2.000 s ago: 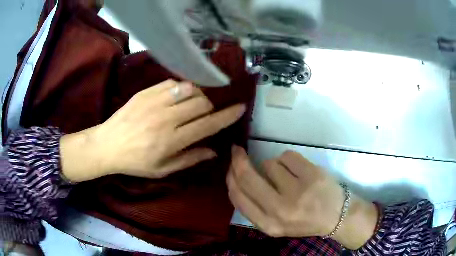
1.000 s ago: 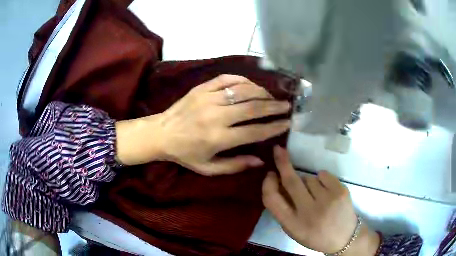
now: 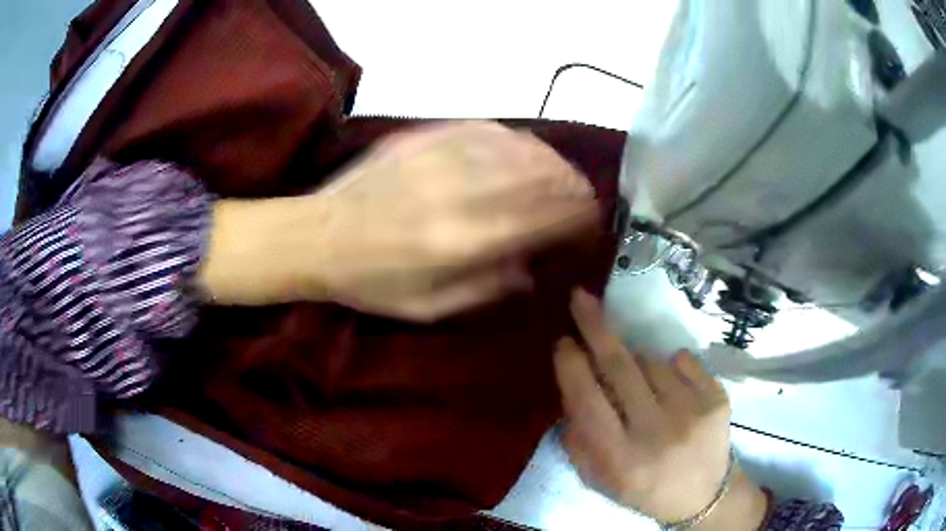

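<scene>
A rust-brown garment [image 3: 436, 415] lies bunched and spread across the left and middle, its straight right edge running beside the presser foot area [image 3: 635, 249]. My left hand [image 3: 456, 223] is blurred over the garment's upper part, fingers towards that edge; the blur hides whether it grips cloth. My right hand [image 3: 648, 436] is at the garment's right edge, below the presser foot. Its thumb and index fingertips rest at the cloth edge, apart from each other, and the other fingers are bent. The needle tip cannot be made out.
The machine head [image 3: 736, 135] fills the upper right, with a dark tension spring [image 3: 742, 316] and a curved pale arm [image 3: 830, 353] below. The white machine bed [image 3: 788, 415] shows at right. Red-handled snips [image 3: 908, 508] lie at the bottom right. White strips [image 3: 223, 472] show along the garment's rims.
The camera view has turned, and the machine head appears farther right, uncovering the bed behind the cloth. My left hand has gone from flat with spread fingers to blurred and more bunched. My right hand stays at the edge.
</scene>
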